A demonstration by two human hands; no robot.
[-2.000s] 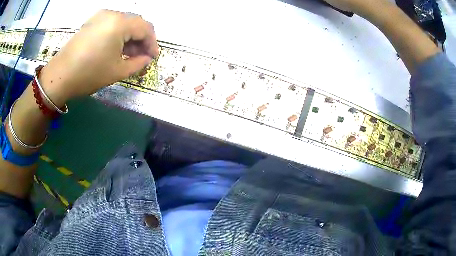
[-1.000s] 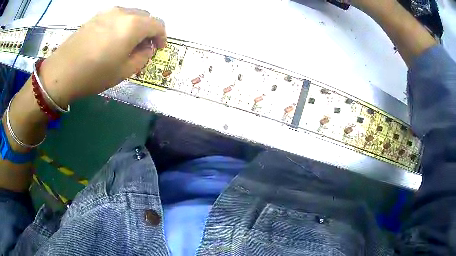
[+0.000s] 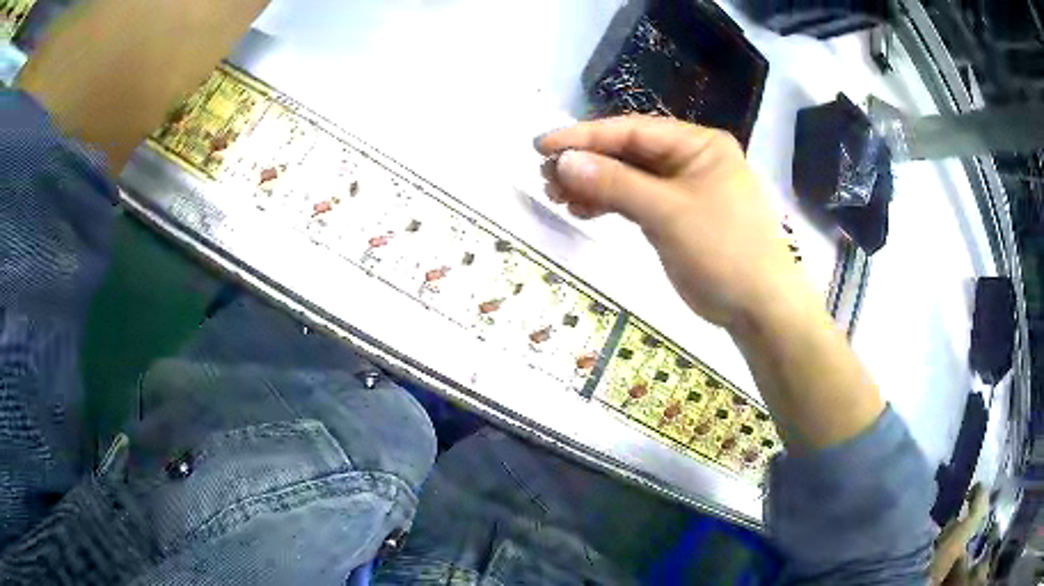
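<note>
My right hand (image 3: 687, 206) is over the white worktop, palm down, with thumb and index finger pinched on a tiny dark component (image 3: 552, 172). The long PCB panel (image 3: 378, 212) runs diagonally below and left of the hand. It carries reddish-brown components (image 3: 435, 276) and small black ones (image 3: 468, 259). A dark gap (image 3: 607, 355) crosses the strip near its right part. My left forearm crosses the upper left corner, and the hand itself is cut off by the top edge.
A black component bin (image 3: 738, 69) with shiny-leaded parts stands behind my right hand. A smaller black bin (image 3: 811, 149) with a clear bag is farther right. The conveyor rail (image 3: 332, 326) edges the panel. Loose dark specks lie near my right wrist. Another person's fingers show at lower right.
The view has swung right, bringing both bins into sight. My right hand, earlier cut off at the top, is now central with a pinched piece. My left hand has left the picture.
</note>
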